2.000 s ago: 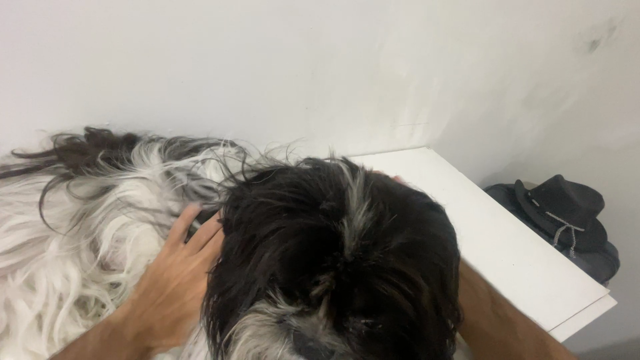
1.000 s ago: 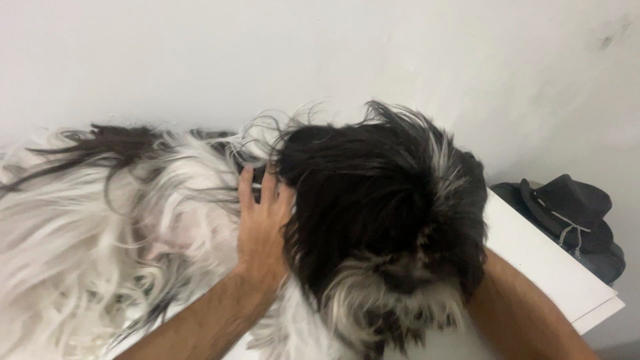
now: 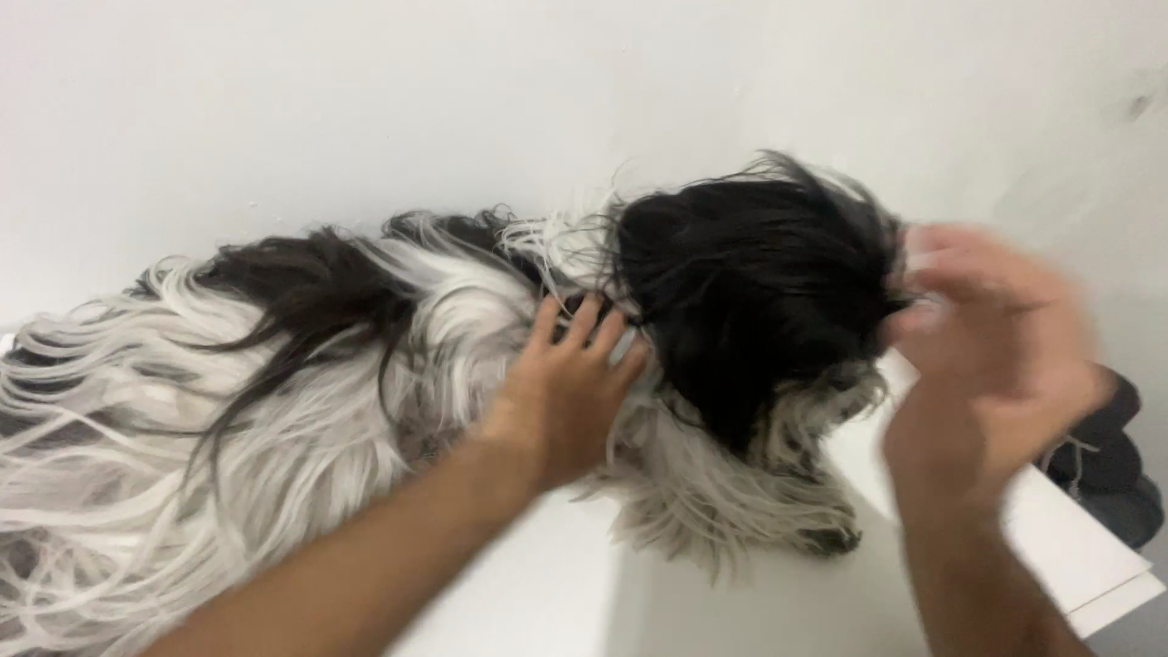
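Note:
A long-haired black and white dog (image 3: 310,365) lies on a white table, its black head (image 3: 757,283) at the right, turned toward the right. My left hand (image 3: 579,392) rests on the fur at its neck and shoulder, fingers spread; a dark band, perhaps a collar, shows between the fingers. Blurred by motion, my right hand (image 3: 999,338) is raised at the front of the head, fingers curled near the hair by its face. Whether those fingers pinch any hair cannot be told. A shaggy front paw (image 3: 826,538) lies below the muzzle.
The white table (image 3: 757,602) runs under the dog, with its corner at the lower right. A pale wall (image 3: 456,100) stands close behind the dog. Dark hats (image 3: 1118,456), partly hidden by my right hand, sit beyond the table's right edge.
My right hand has come out from behind the dog's head and up to the front of its face. The head has turned to the right. My left hand has stayed at the neck.

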